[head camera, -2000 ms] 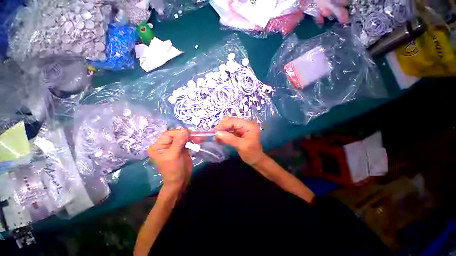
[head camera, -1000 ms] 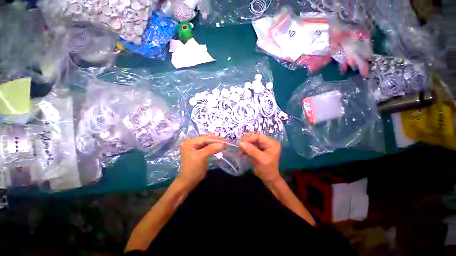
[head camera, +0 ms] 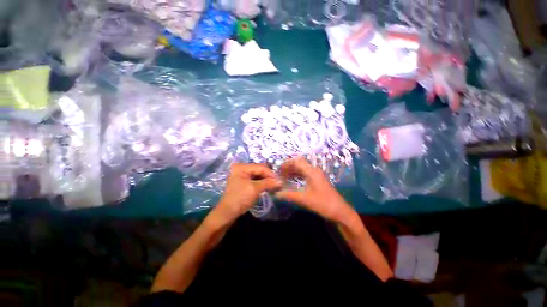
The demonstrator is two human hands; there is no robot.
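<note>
My left hand (head camera: 245, 190) pinches the top of a small clear zip-lock bag in front of my body. A white coiled cable (head camera: 261, 205) shows below the fingers, seemingly inside the bag; the bag's outline is blurred. My right hand (head camera: 315, 192) is just right of it, thumb and forefinger apart, fingertips near the left ones, with nothing clearly held. The pile of loose white coils with round white heads (head camera: 297, 132) lies just beyond both hands. The stack of empty zip-lock bags (head camera: 403, 142), with a red edge, lies to the right on a large clear bag.
Bagged cables (head camera: 174, 138) are heaped left of the pile. A white paper scrap (head camera: 249, 60), green round item (head camera: 245, 30) and blue plastic bag (head camera: 211, 35) are behind. Red-edged bags (head camera: 378, 54), a dark cylinder (head camera: 498, 148) and a yellow bag (head camera: 519, 180) are right.
The right hand has opened and its fingers have parted from the bag's edge, which both hands pinched before. The coil hangs lower below the left hand. The view has shifted.
</note>
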